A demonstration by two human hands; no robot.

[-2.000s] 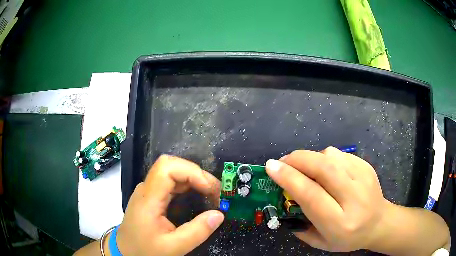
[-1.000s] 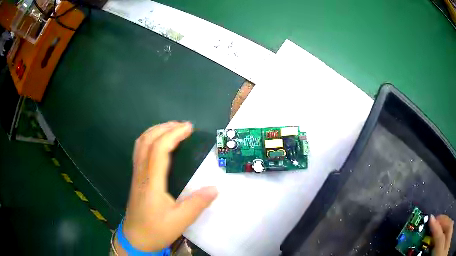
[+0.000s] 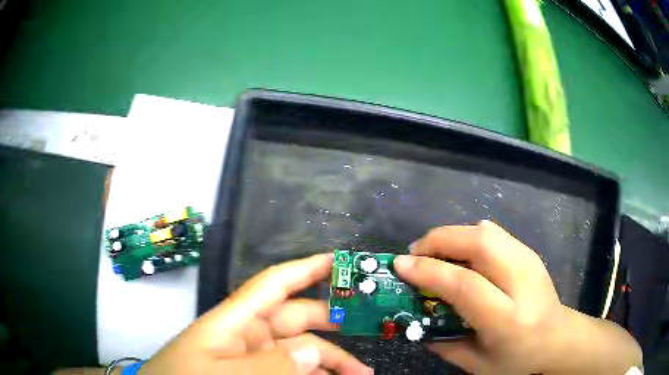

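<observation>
A green circuit board [image 3: 381, 299] is held component side up over the black tray. My right hand [image 3: 499, 300] grips its right end, fingers on top, covering that part. My left hand [image 3: 271, 322] is at the board's left end, its index fingertip at the corner by the green terminal block [image 3: 342, 277]; whether it bears on the board I cannot tell. Two capacitors stand beside the terminal block. A blue trimmer [image 3: 337, 315] sits at the near left corner. A red component [image 3: 389, 329] and another capacitor [image 3: 412, 327] stand on the near edge.
The black tray [image 3: 418, 117] has bright specks on its floor. A second circuit board [image 3: 154, 242] lies on the white sheet [image 3: 165, 139] at left, against the tray's rim. A light-green long object [image 3: 539, 73] lies beyond the tray on the green mat [image 3: 330, 44].
The view has swung back from the left onto the tray. My left hand has moved from beside the second board to the held board. The second board lies turned slightly differently than two seconds ago.
</observation>
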